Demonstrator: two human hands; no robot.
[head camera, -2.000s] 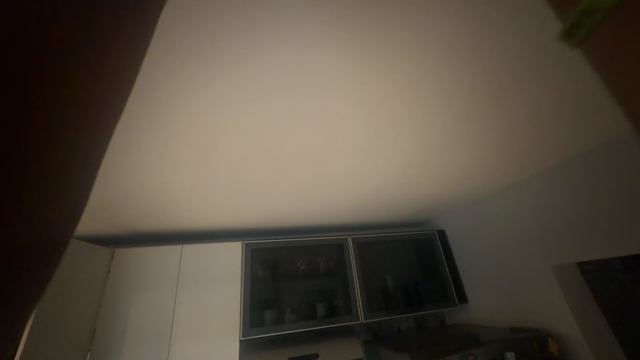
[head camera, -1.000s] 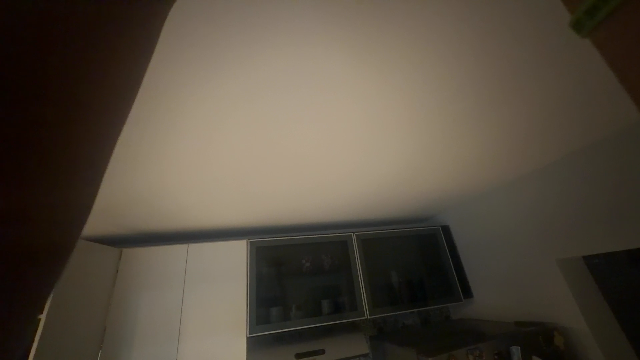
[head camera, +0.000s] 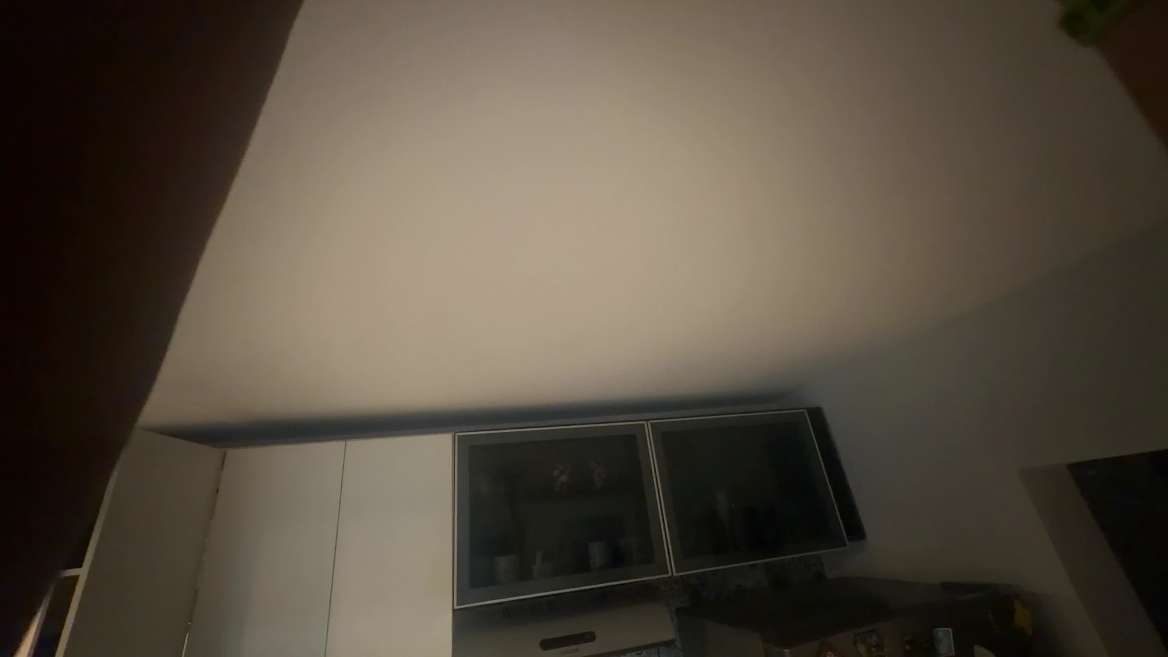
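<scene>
Neither my left hand nor my right hand can be made out. A very dark, unlit shape (head camera: 100, 201) fills the left side of the head view, too dark and close to identify. In the upper right corner is a blurred brown shape (head camera: 1141, 64) with a small green object (head camera: 1090, 18) at its edge. What these two are cannot be told. Between them spreads a pale, dimly lit ceiling (head camera: 547, 219).
White cabinet doors (head camera: 392, 538) stand below the ceiling, beside two glass-fronted wall cabinets (head camera: 561, 511) holding cups and other dishware. A range hood (head camera: 566, 634) sits beneath. At the lower right are a dark-topped appliance or cabinet (head camera: 803, 611) and a dark wall opening (head camera: 1127, 529).
</scene>
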